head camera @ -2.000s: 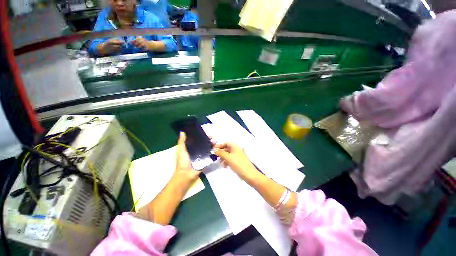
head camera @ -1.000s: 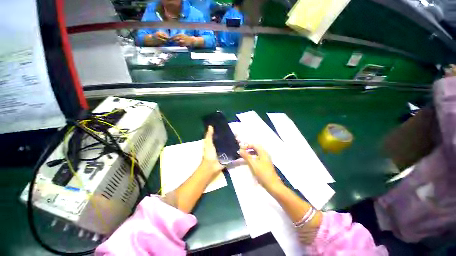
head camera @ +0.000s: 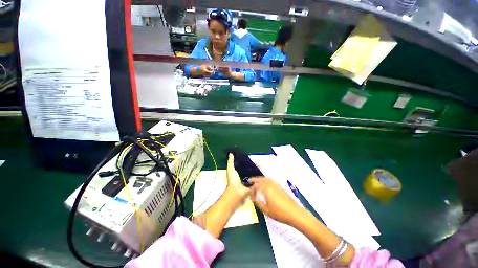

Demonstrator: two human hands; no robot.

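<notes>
My left hand (head camera: 236, 180) holds a black smartphone (head camera: 245, 165) over the bench, with the thumb along its left side. My right hand (head camera: 270, 198) is at the phone's lower end, its fingers bent and touching or just over it; whether it grips anything cannot be told. White paper strips (head camera: 327, 191) lie overlapping under and right of my hands. A pen with a blue end (head camera: 293, 187) lies on them beside my right hand. A paper sheet with yellow backing (head camera: 209, 189) lies left of the strips, partly under my left forearm.
A cream metal test unit (head camera: 157, 201) with coiled black and yellow leads stands at left. Behind it is a black, red-edged document stand (head camera: 133, 78). A yellow tape roll (head camera: 382, 184) lies right. People in blue sit beyond the rail. A dark sleeve shows at the right edge.
The view has swung left and up, showing more of the document stand. My right hand has closed in over the phone's lower end. The pen now shows on the strips. The person at right is mostly out of view.
</notes>
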